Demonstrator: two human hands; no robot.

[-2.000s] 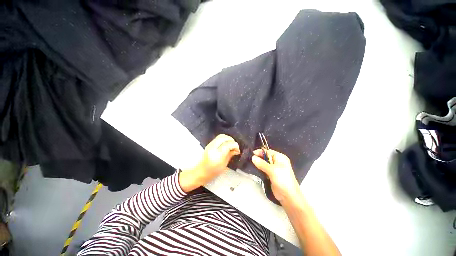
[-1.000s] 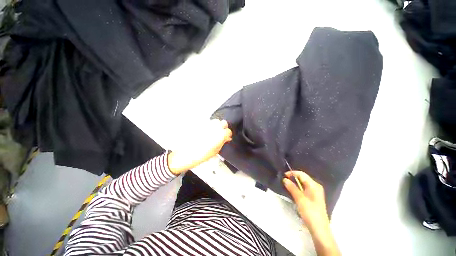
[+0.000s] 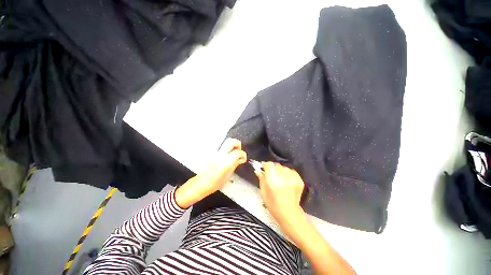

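Dark trousers with light specks lie bunched and folded on the white table. My left hand pinches the cloth at the near left edge of the trousers. My right hand is closed around small metallic snips, their tips pointing left close to my left fingertips. The snips' handle is hidden in the right hand. Any thread between the fingers is too small to tell.
A large dark garment pile hangs over the table edge at left. Another dark pile lies at right, with a white-striped waistband showing. Yellow-black tape runs along the floor at lower left.
My right hand with the snips has moved left, close to my left hand. The near right part of the trousers has spread out, its lower edge now showing at right.
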